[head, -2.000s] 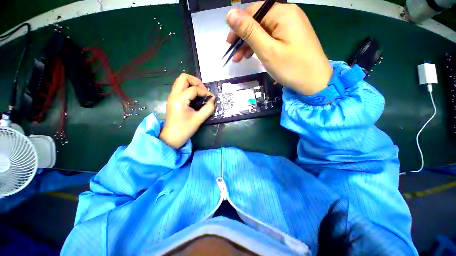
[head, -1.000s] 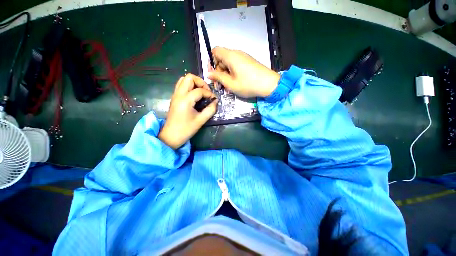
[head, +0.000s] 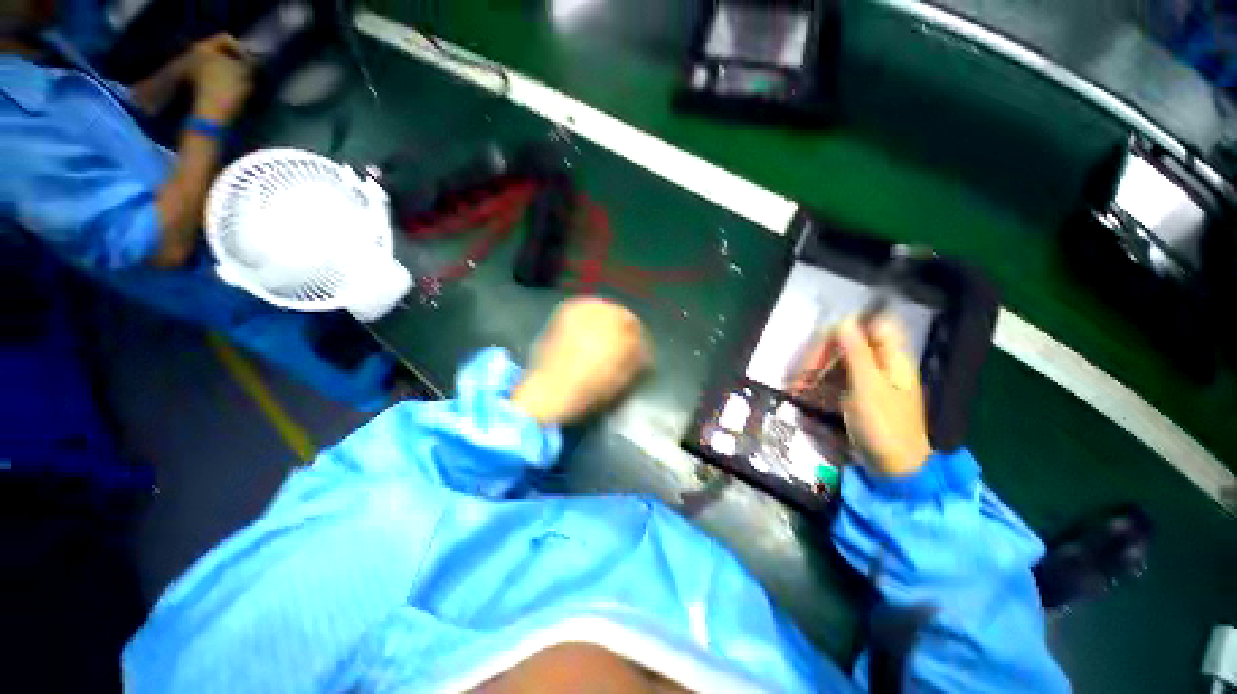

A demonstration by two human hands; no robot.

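Note:
The open tablet lies tilted on the bench right of centre, with a silver-white panel above an exposed circuit board that has a green spot. My right hand is over the tablet's right side, blurred. A dark slim streak at its fingers looks like the tweezers. My left hand is curled and blurred above the bench, left of the tablet and apart from it. Whether it holds anything is hidden.
Red wires and black blocks lie left of the tablet. A white fan stands farther left, beside another person's arm. More devices are on the green conveyor beyond the white rail. A dark bumpy block lies at right.
The view has swung left and tilted. My left hand has moved off the tablet's board to its left. My right hand has shifted from the tablet's left side to its right side.

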